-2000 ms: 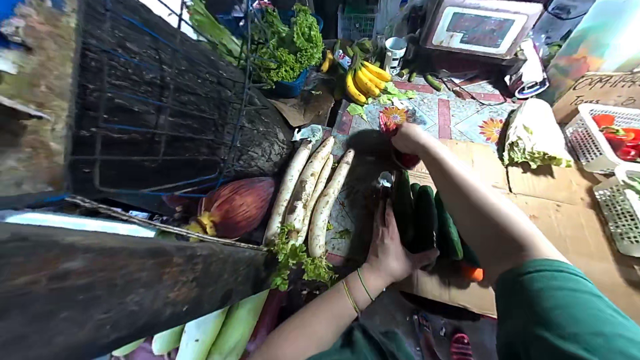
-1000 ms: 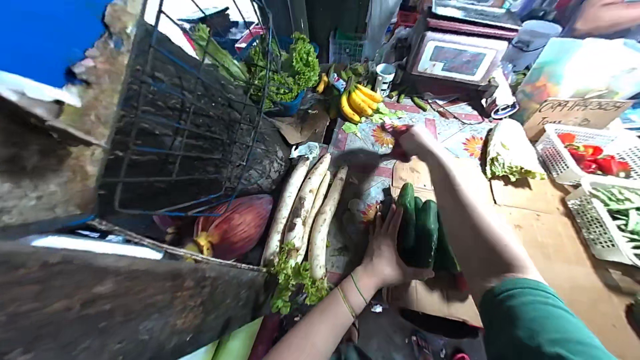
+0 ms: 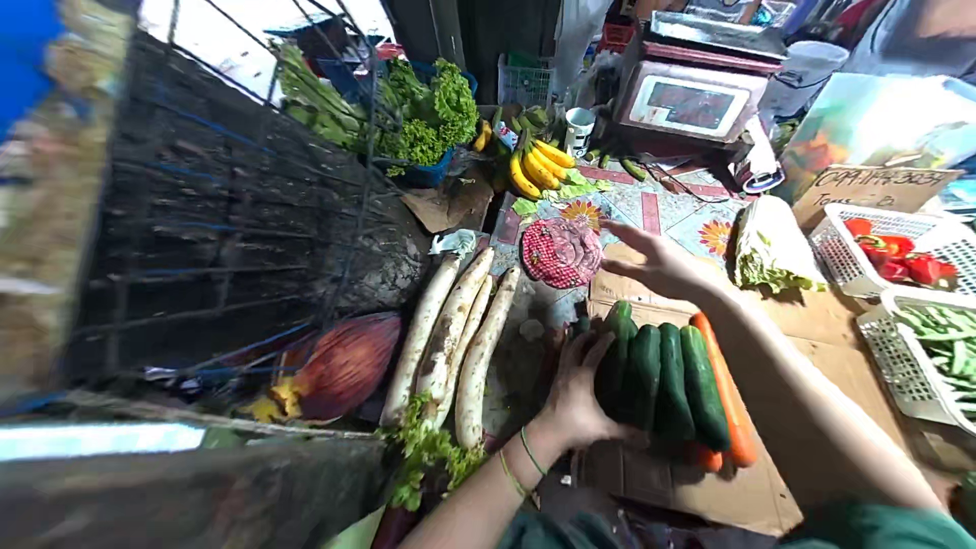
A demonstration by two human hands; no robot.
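My left hand (image 3: pixel 583 396) rests spread against the left side of a row of green cucumbers (image 3: pixel 671 381), its fingers over the leftmost ones. Orange carrots (image 3: pixel 724 389) lie along the right side of the row, on flattened cardboard (image 3: pixel 793 343). My right hand (image 3: pixel 656 263) is held above the cardboard with its fingers apart, just right of a round red-and-white checked cloth (image 3: pixel 563 253); whether they touch I cannot tell. Several long white radishes (image 3: pixel 446 335) lie side by side to the left, with leafy greens (image 3: pixel 431 450) at their lower ends.
A banana blossom (image 3: pixel 351 366) sits beside a wire rack (image 3: pixel 229 206) at left. Bananas (image 3: pixel 537 168), a white cup (image 3: pixel 579 130) and a weighing scale (image 3: pixel 690 99) stand at the back. To the right are a Chinese cabbage (image 3: pixel 770 244), a basket of red peppers (image 3: pixel 846 267) and a basket of green beans (image 3: pixel 896 366).
The right hand, closed on something before, is now spread apart, and the round checked cloth shows beside it. More of the cucumbers and the carrots have come into sight. The left hand stays at the cucumbers.
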